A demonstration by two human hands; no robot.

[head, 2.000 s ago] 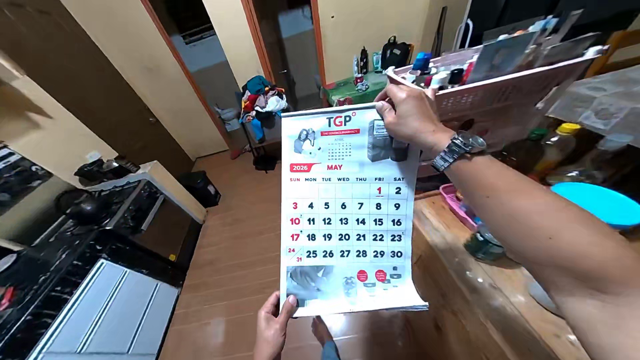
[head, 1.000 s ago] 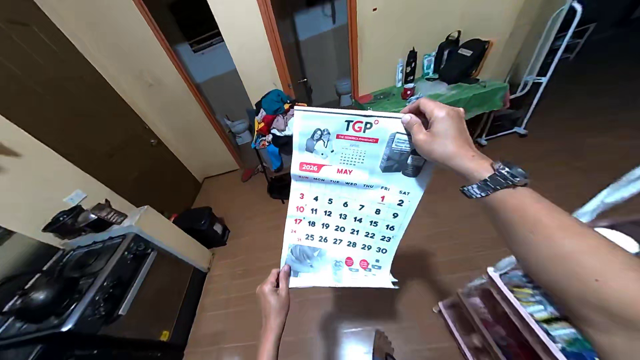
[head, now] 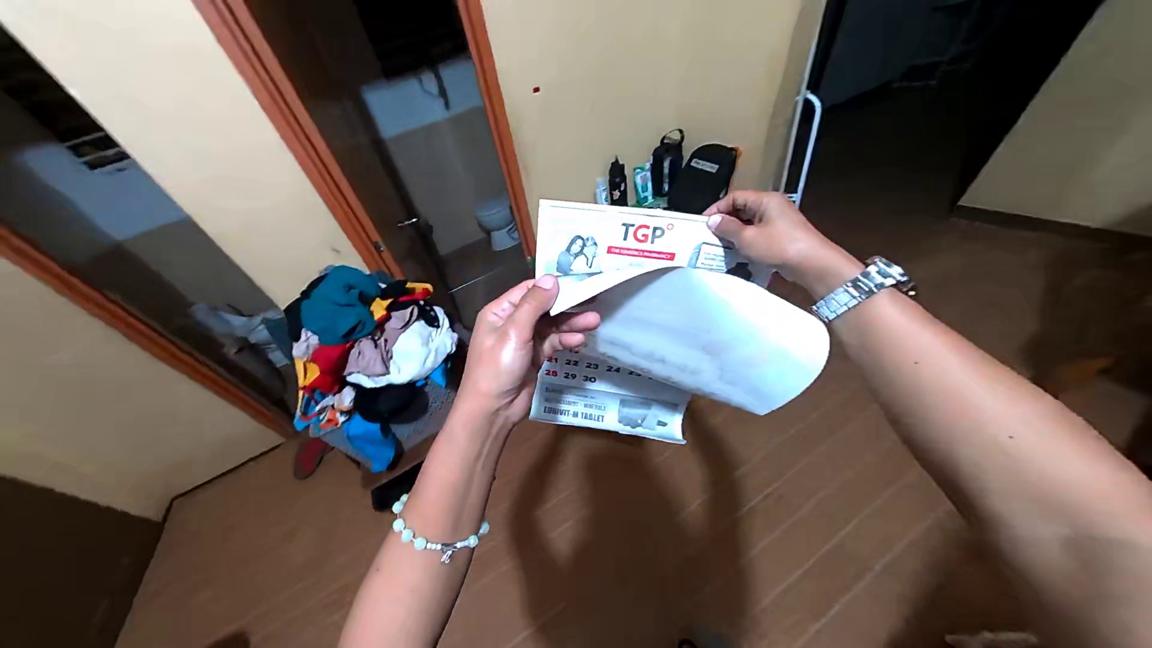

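Observation:
A paper wall calendar (head: 621, 236) hangs in front of me between both hands. My right hand (head: 765, 236), with a metal watch at the wrist, pinches its top right corner. My left hand (head: 522, 346), with a beaded bracelet, grips the lifted page (head: 711, 333) near the calendar's upper left side. That page curls over to the right with its pale back showing and hides the middle of the calendar. Below it, the last date rows and a printed strip of the sheet underneath (head: 607, 409) are visible.
A heap of clothes (head: 378, 337) stands at the left by the doorways. A black bag (head: 705, 175) and several bottles are against the wall behind the calendar. A toilet (head: 497, 223) shows through one doorway. A white metal rail (head: 814, 135) rises at the right.
My left hand has moved from the calendar's bottom left corner up its left side and has turned up the May page. The sheet below now shows. The view has swung right and nearer the doorways.

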